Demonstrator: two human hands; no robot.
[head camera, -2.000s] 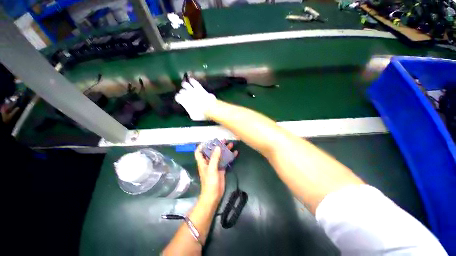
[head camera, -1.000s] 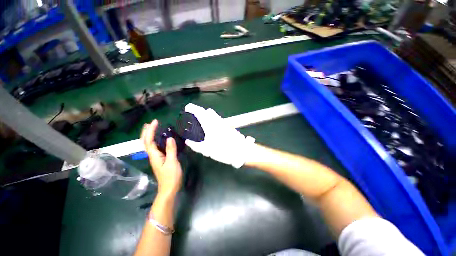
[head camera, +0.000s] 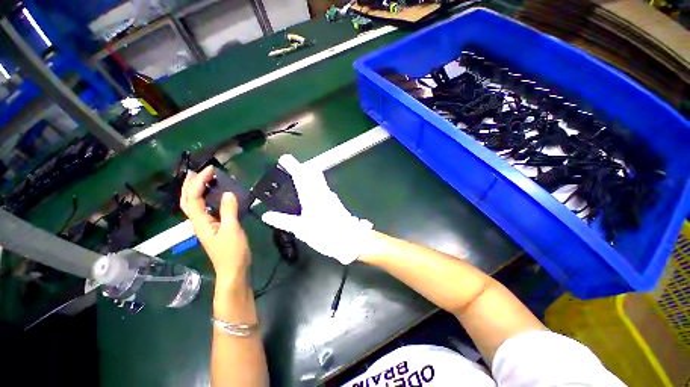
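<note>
My left hand (head camera: 216, 219), bare with a bracelet, holds a black power adapter (head camera: 224, 190) over the conveyor's near rail. My right hand (head camera: 321, 215), in a white glove, holds another black adapter (head camera: 278, 190) by its side, close to the first. A bundled black cord (head camera: 285, 246) hangs below the adapters, and a loose cord end with a plug (head camera: 337, 298) dangles over the dark-green bench (head camera: 303, 340). The far sides of both adapters are partly hidden by my fingers.
A large blue bin (head camera: 469, 170) with black adapters and cords stands at the right. A clear bottle (head camera: 144, 278) lies at the left by a grey post (head camera: 45, 246). More adapters (head camera: 125, 215) lie on the green belt. A yellow crate (head camera: 651, 325) is at the lower right; cardboard sheets (head camera: 605, 38) are behind.
The view has swung right, showing more of the blue bin. My right hand has come back from the belt and now holds an adapter beside the one in my left hand.
</note>
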